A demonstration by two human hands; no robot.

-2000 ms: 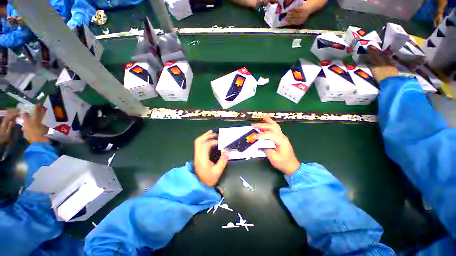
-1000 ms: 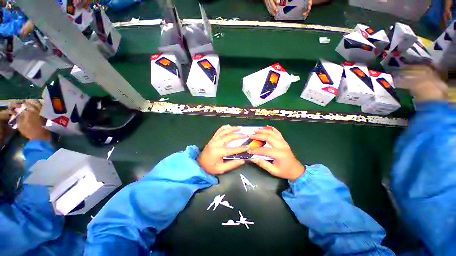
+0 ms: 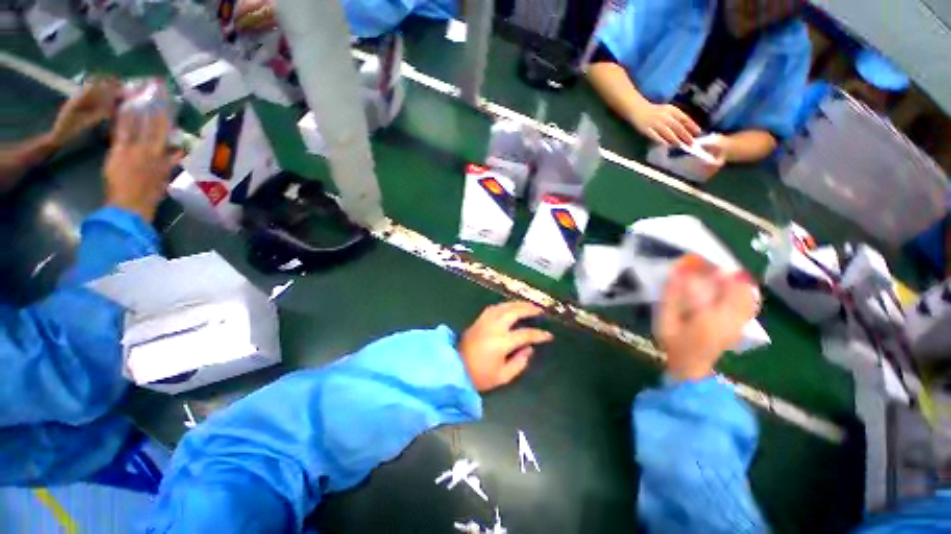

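My left hand [image 3: 506, 346] is empty over the green tabletop, just on my side of the rail, with its fingers apart. My right hand [image 3: 707, 318] is blurred and reaches across the rail over the conveyor belt. It overlaps a blurred white printed carton [image 3: 667, 238]; a white corner shows beside the fingers. Whether it grips a carton cannot be told. Another white carton [image 3: 605, 273] lies to its left. Two printed open cartons [image 3: 487, 209] [image 3: 553, 238] stand on the belt with flaps up.
The chipped rail [image 3: 469, 266] crosses diagonally. A slanting post [image 3: 328, 115], black looped object [image 3: 297, 224] and larger white box [image 3: 209, 334] are at left. White scraps [image 3: 462, 475] lie near me. Neighbours' hands work at left and opposite. More cartons [image 3: 808, 276] stand at right.
The view has swung. My hands have parted: the left is now empty, and the right has moved away over the belt. The carton held between them is gone from the tabletop in front of me.
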